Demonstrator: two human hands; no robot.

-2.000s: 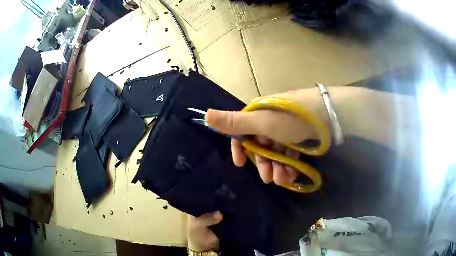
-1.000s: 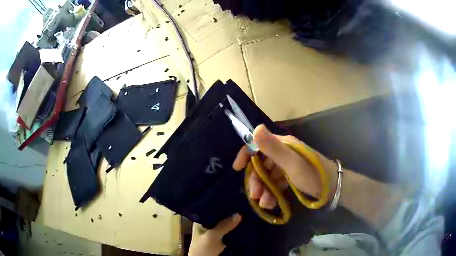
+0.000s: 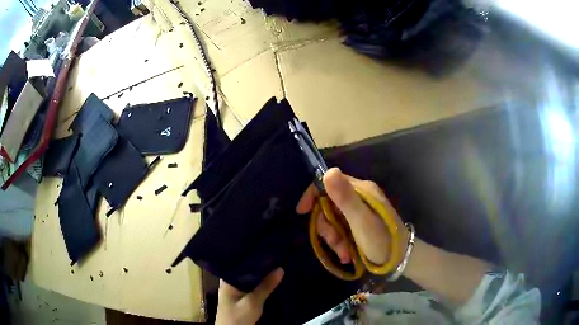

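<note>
My right hand (image 3: 355, 219) holds scissors with yellow looped handles (image 3: 395, 238). The silver blades point up and left and look nearly closed at the top corner of the black fabric pouches. My left hand (image 3: 251, 298) grips the black pouches (image 3: 247, 209) from below, at their lower edge. They are held as a fanned bundle, with a faint grey logo (image 3: 272, 207) on the face. Narrow tails stick out at the left corners of the bundle. Most of the left fingers are hidden behind the fabric.
Several black pouches (image 3: 95, 152) lie flat at left on the tan cardboard (image 3: 146, 244), one with a white logo. Small black offcuts are scattered there. A dark heap (image 3: 412, 32) is at the far edge. A red bar (image 3: 58, 95) and clutter stand at left. A speckled cord (image 3: 202, 54) crosses the cardboard.
My right hand has turned the scissors more upright, and the blades have come closer together. The bundle is turned and fanned differently. The table and loose pouches have shifted left in view.
</note>
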